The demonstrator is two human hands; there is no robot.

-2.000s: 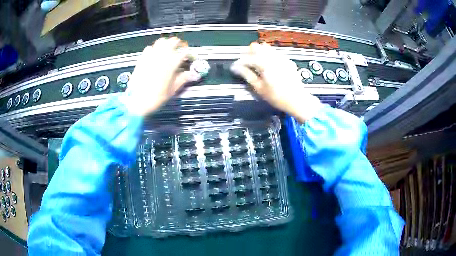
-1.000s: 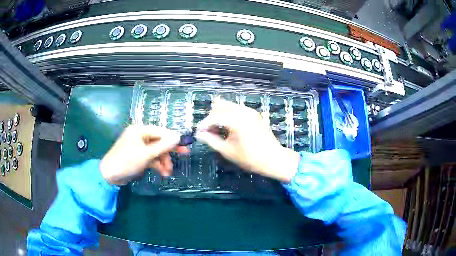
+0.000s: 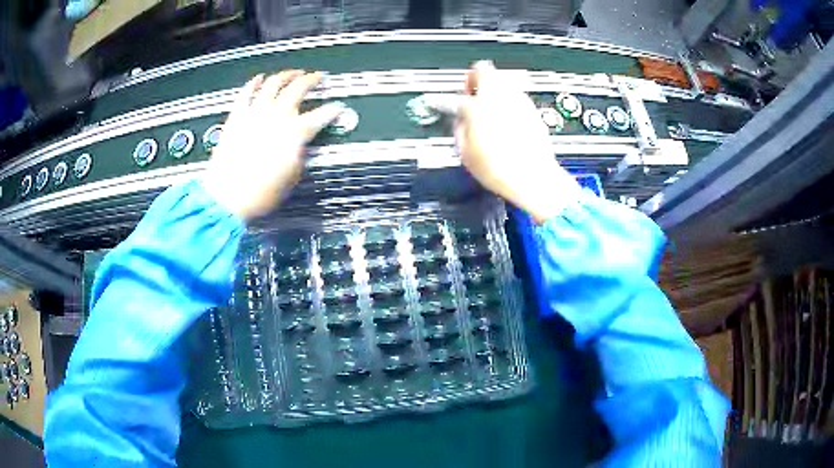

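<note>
Ringed discs lie in a row on the dark green conveyor belt (image 3: 384, 117). My left hand (image 3: 262, 142) is over the belt with its fingers spread, and its thumb tip meets a ringed disc (image 3: 341, 119). My right hand (image 3: 506, 137) is over the belt to the right, slightly blurred, with a fingertip at another ringed disc (image 3: 422, 111). Both discs look flat on the belt; whether either is gripped is unclear. A clear blister tray (image 3: 366, 407) with rows of dark parts lies on the bench below the belt.
A blue bin (image 3: 541, 274) is partly hidden by my right sleeve. A silver bracket (image 3: 645, 119) crosses the rails, with several discs just left of it. An orange-brown strip (image 3: 672, 73) is behind it. A cardboard sheet with discs (image 3: 27, 366) is at left.
Both hands have moved from over the tray, where they held a small dark part, up to the belt. The view has shifted, and the tray and belt appear lower in it.
</note>
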